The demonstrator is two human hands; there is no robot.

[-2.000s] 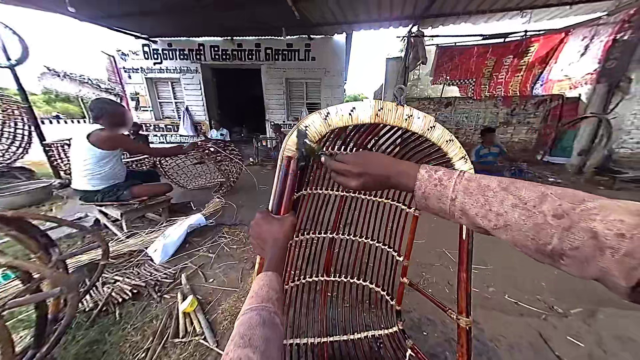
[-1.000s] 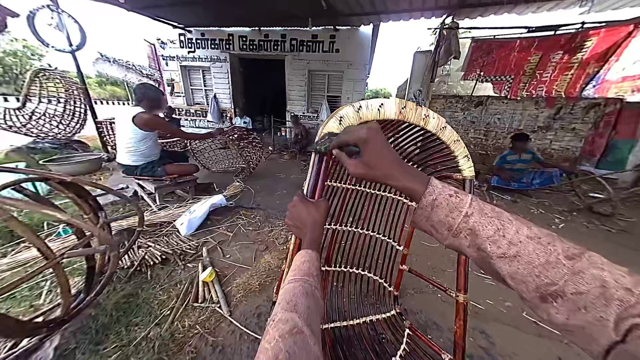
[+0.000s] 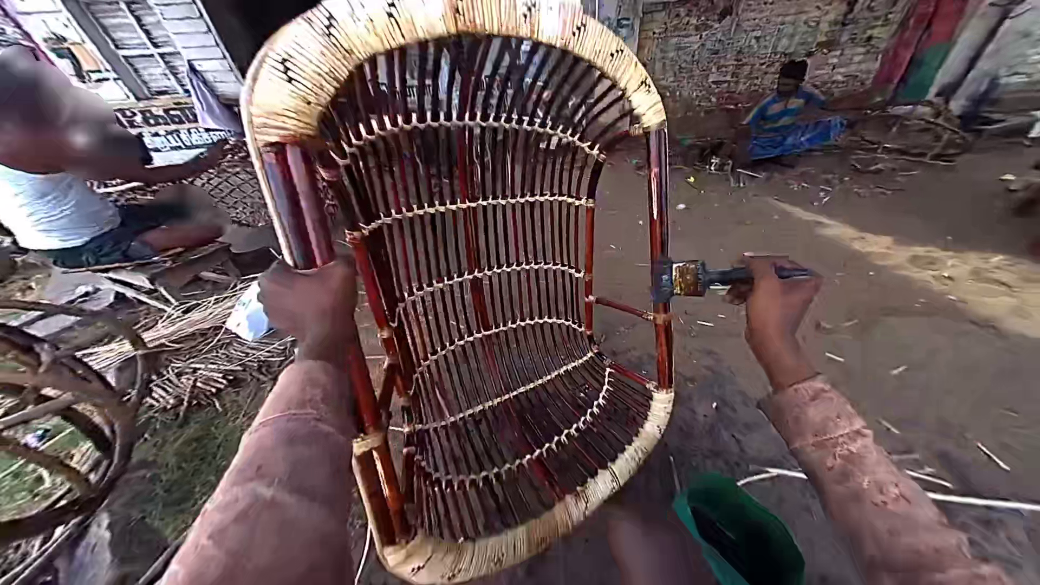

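Observation:
A cane chair frame (image 3: 479, 244) stands upright before me, its slats dark red-brown and bound with pale cord, its rounded ends wrapped in pale cane strip. My left hand (image 3: 307, 305) grips the dark poles on its left side, below the wrapped top. In my right hand (image 3: 776, 305) is a flat paintbrush (image 3: 689, 279), held by its dark handle. The bristles lie against the glossy dark pole (image 3: 660, 244) on the frame's right side. At the bottom, right of the frame, is a green container (image 3: 741, 532) with a dark inside.
Bent cane hoops (image 3: 65, 414) lie at the left, beside a heap of cut cane (image 3: 195, 366). One person (image 3: 57, 162) sits at the upper left near woven cane; another person (image 3: 784, 122) sits by the far brick wall. Pale cane strips (image 3: 934, 487) lie on the ground at the right.
My right hand with the brush has moved from the frame's top left to its right side pole. My left hand still grips the left side. The view has tilted down and moved closer.

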